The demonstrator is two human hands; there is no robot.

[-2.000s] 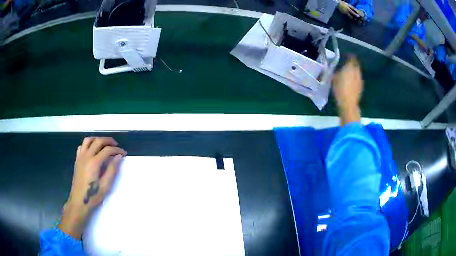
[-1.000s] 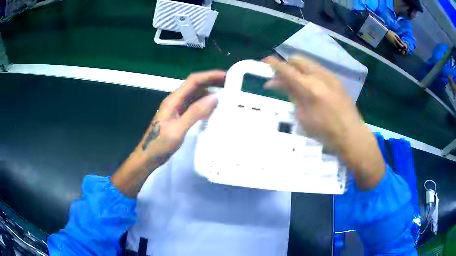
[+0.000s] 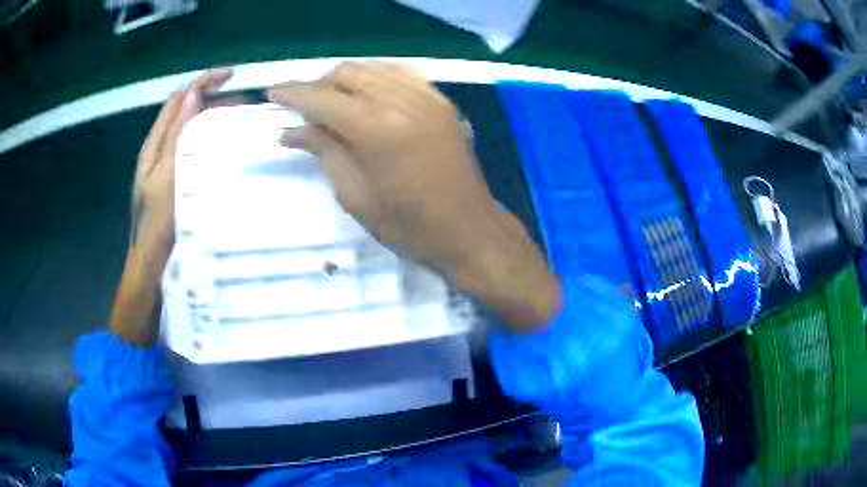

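Observation:
The white housing (image 3: 285,219) lies on the white protective sheet (image 3: 323,395), its ribbed, recessed face up. Black tape tabs (image 3: 193,413) show at the sheet's lower corners. My left hand (image 3: 166,171) holds the housing's left side, its fingers reaching past the upper left corner. My right hand (image 3: 390,152) is blurred and lies over the upper right part, fingertips near the top edge; whether it grips anything cannot be told. It hides that corner. The loop stand cannot be made out.
Blue release liner sheets (image 3: 561,181) lie side by side at right, with rows of small grey pads (image 3: 671,249) on the middle one. A white corded device (image 3: 775,224) lies beyond them. A green crate (image 3: 808,371) is lower right. The green conveyor belt (image 3: 314,29) runs behind its pale edge.
Both hands have brought the housing from the belt down onto the white sheet, its loop no longer showing. The view has shifted, and the blue sheets now show fully.

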